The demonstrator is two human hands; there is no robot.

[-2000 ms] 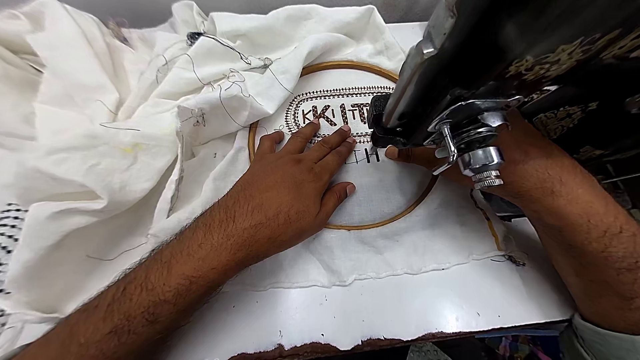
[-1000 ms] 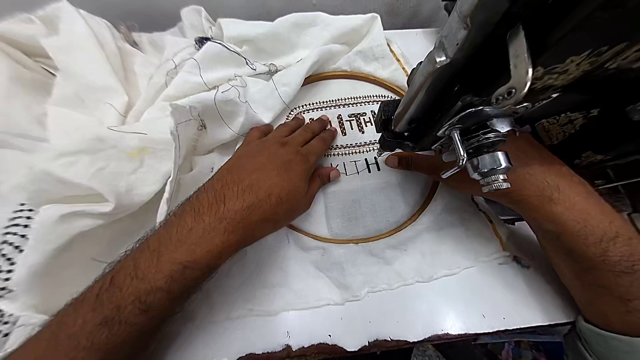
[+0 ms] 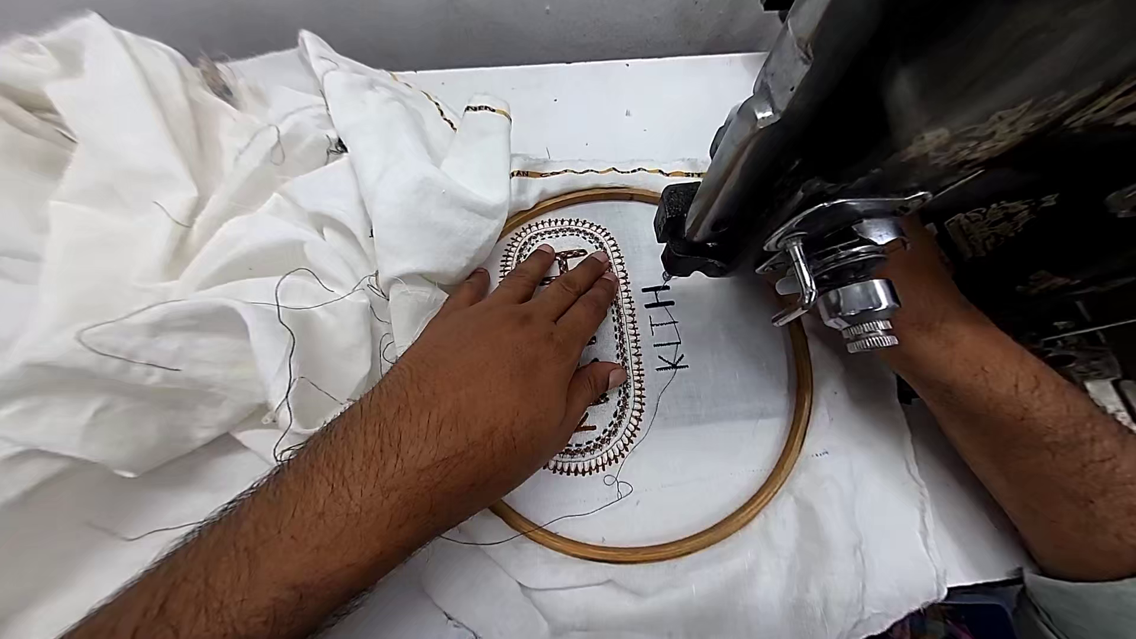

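Note:
My left hand [image 3: 532,355] lies flat, fingers slightly apart, on white cloth stretched in a wooden embroidery hoop [image 3: 794,426]. Beneath its fingers is an oval stitched border [image 3: 632,390] in brown and black around stitched letters, partly covered. Right of the oval runs a column of dark stitched letters [image 3: 664,328], whose upper end sits under the needle area of a black sewing machine [image 3: 688,235]. A loose dark thread [image 3: 652,417] trails from the letters across the hoop. My right hand [image 3: 910,275] is mostly hidden behind the machine head and its metal tension dial [image 3: 861,306]; its fingers cannot be made out.
Bunched white cloth [image 3: 186,266] with loose dark threads fills the left side. The white tabletop [image 3: 612,106] shows behind the hoop, with a grey wall [image 3: 568,31] beyond. The machine's arm covers the upper right. A sleeve [image 3: 1074,603] shows at the lower right.
The hooped cloth has turned, so the stitched letters that ran across now run up and down. My left hand has stayed on the cloth. My right hand's thumb, visible before, is now hidden.

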